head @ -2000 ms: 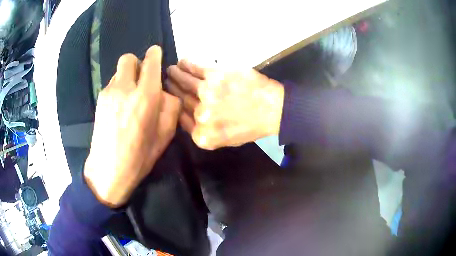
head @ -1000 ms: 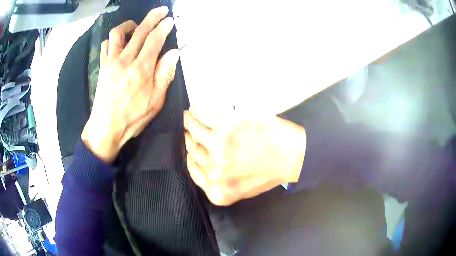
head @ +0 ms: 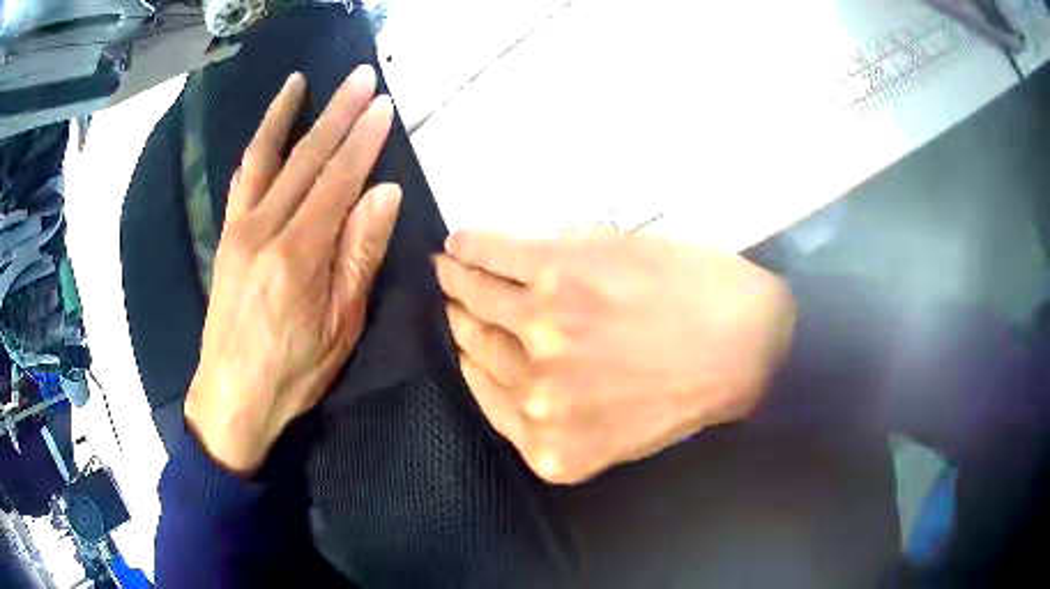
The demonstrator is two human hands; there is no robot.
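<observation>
The black mesh back panel point(head: 397, 460) lies on the white table, running from the top edge down over the wearer's lap. A camouflage band point(head: 197, 190) runs along its left part. My left hand point(head: 294, 265) lies flat on the panel with fingers spread, pointing up. My right hand point(head: 610, 345) is at the panel's right edge, its fingertips pinching the rim near the table's front. The thumb is hidden. The panel's far end reaches the machine's metal parts at the top.
The white table point(head: 599, 127) has a printed ruler scale point(head: 892, 69) at upper right and a thin joint line. The sewing machine head point(head: 115, 58) is at upper left, with a round knob point(head: 230, 14). Piled strap parts point(head: 32, 230) lie at far left. Thread snips point(head: 979, 23) seem to lie at upper right.
The view has shifted, showing more of the machine and ruler. My hands have moved apart; the right hand has slid down the edge. The left hand is spread flat. More mesh shows below.
</observation>
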